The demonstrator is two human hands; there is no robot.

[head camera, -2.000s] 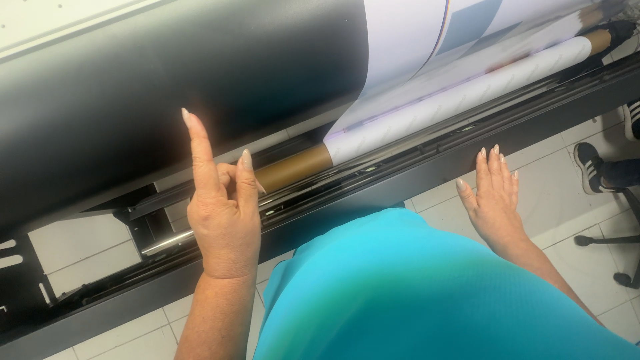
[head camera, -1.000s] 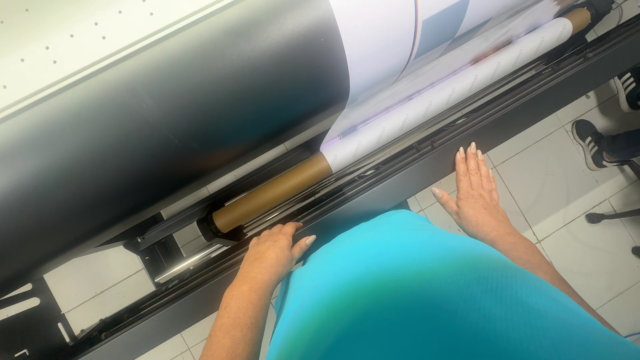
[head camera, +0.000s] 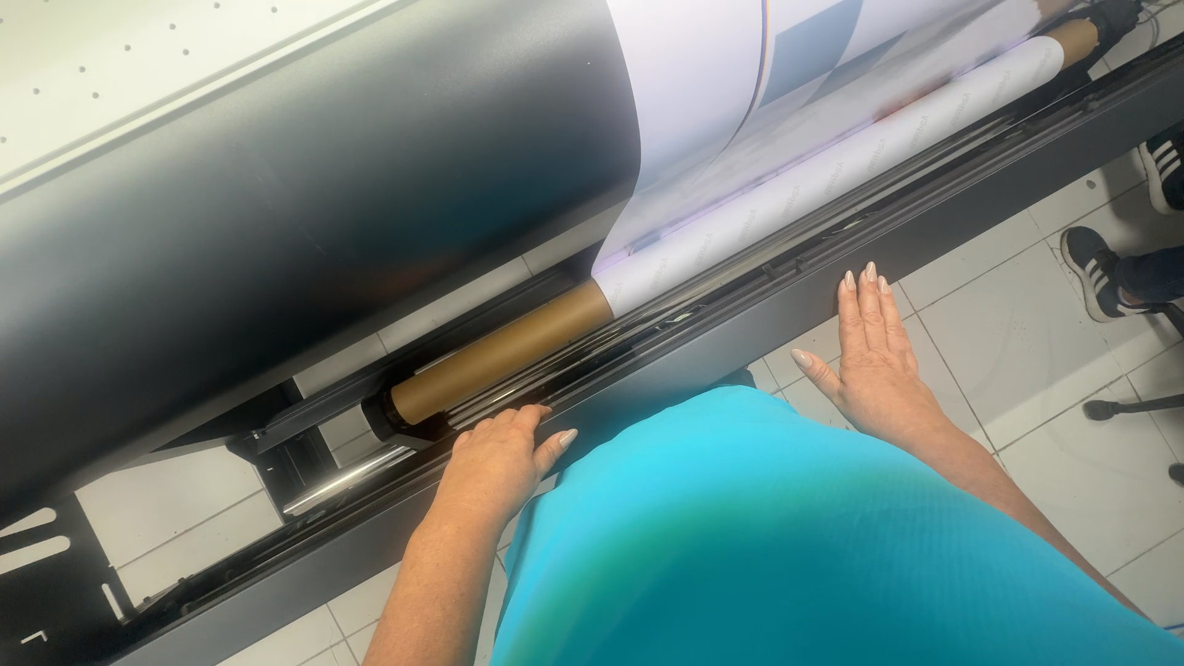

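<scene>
My left hand (head camera: 497, 460) rests on the edge of the long dark rail (head camera: 721, 333) of a wide-format printer, its fingers curled over the top and holding nothing. Just beyond those fingers is the brown cardboard core (head camera: 504, 351) of the take-up roll, seated in a black end holder (head camera: 381, 416). White printed media (head camera: 684, 102) runs down to the roll (head camera: 832, 176). My right hand (head camera: 877, 370) lies with its fingertips at the rail's outer face, thumb apart and nothing in it.
The printer's broad dark curved panel (head camera: 370, 185) fills the upper left, below a perforated white surface (head camera: 129, 65). A shiny metal bar (head camera: 347, 481) lies near the left support. At the right are another person's shoes (head camera: 1091, 273) and a black stand's leg (head camera: 1138, 405) on the tiled floor.
My left hand has come down from a raised pose with the index finger extended, onto the rail. My right hand stays by the rail.
</scene>
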